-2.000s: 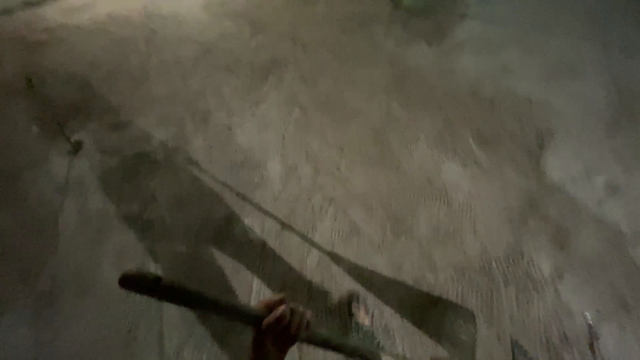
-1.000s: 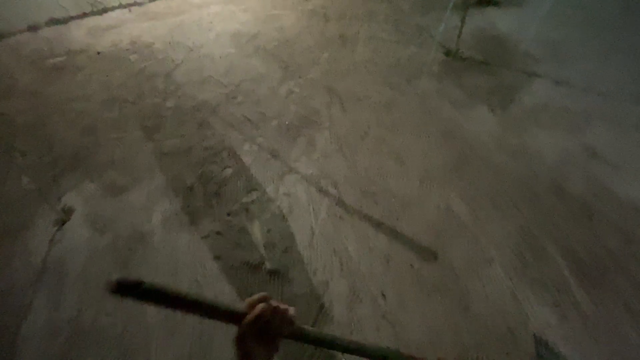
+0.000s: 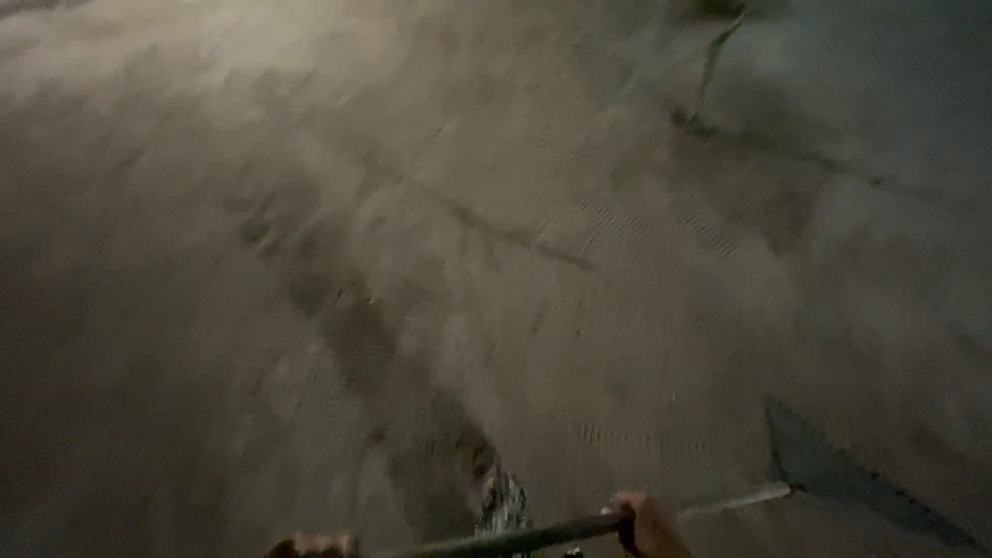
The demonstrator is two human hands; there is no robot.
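A long pole (image 3: 535,536) crosses the bottom of the head view, rising to the right. My left hand (image 3: 314,545) is curled at its lower left, cut off by the bottom edge, with only the knuckles showing. Farther right, my right hand (image 3: 647,523) is wrapped around the pole. Past that hand a paler length of pole meets a flat, dark, roughly triangular tool head (image 3: 856,477), close to the ground. Blur hides what the head is made of.
Dim, bare ground (image 3: 542,333) bears ridged tread marks and dark shadows. A thin upright stalk or stick (image 3: 709,70) stands at the upper right, beside a dark line along the ground. Part of a foot (image 3: 504,500) shows between my hands.
One hand showed on the pole before; now both my hands show. The pole's slant has reversed, its right side now higher. The dark triangular head has come into view at the right.
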